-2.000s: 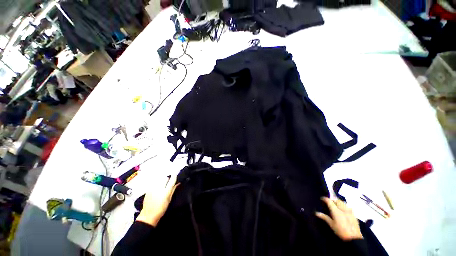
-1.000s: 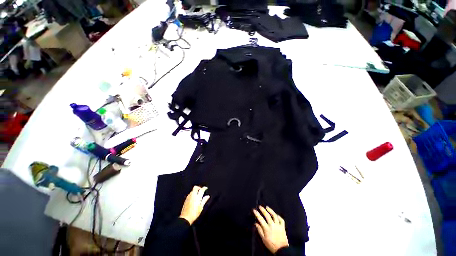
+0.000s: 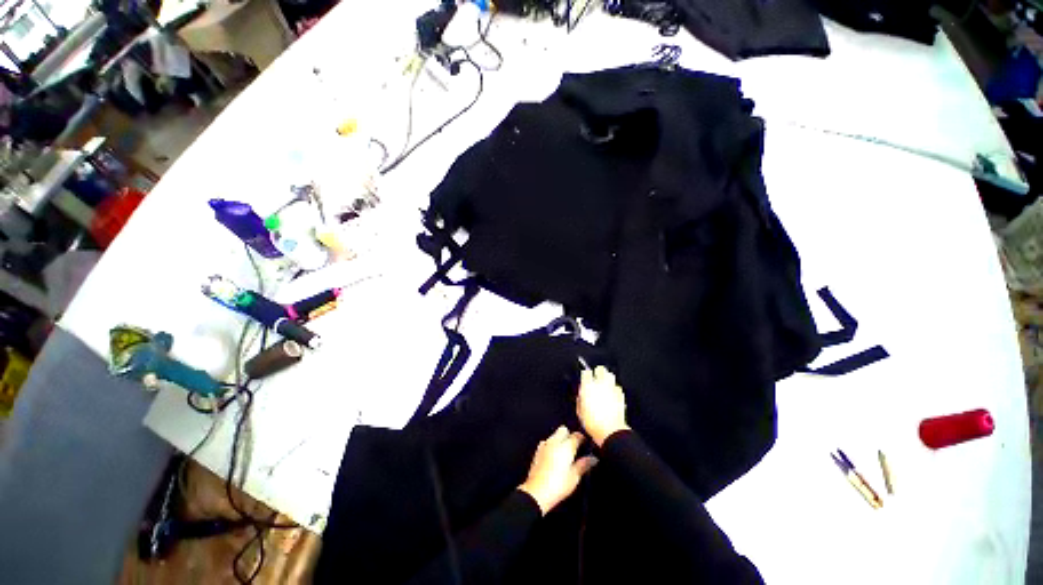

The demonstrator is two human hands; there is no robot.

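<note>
A black sleeveless garment point(image 3: 503, 400) lies nearest me, with a curved grey hook or ring at its neckline. My right hand point(image 3: 603, 406) is at its upper front edge, its fingertips closed on the cloth by a small pale, shiny thing I cannot make out. My left hand point(image 3: 555, 466) rests just below and left of it on the same front, fingers bent; whether they grip cloth is unclear. More black garments point(image 3: 686, 251) lie piled beyond, with narrow straps sticking out at the right.
On the white table point(image 3: 915, 251) are a red thread cone point(image 3: 956, 429) and small snips point(image 3: 858, 478) at right. At left are a purple bottle point(image 3: 244, 226), dark thread spools point(image 3: 275, 360), a teal corded tool point(image 3: 172, 368) and loose cords.
The near garment's neckline now shows apart from the pile, with straps at its left. My hands have come together near its neckline, the right one up and closed on cloth. The view has shifted.
</note>
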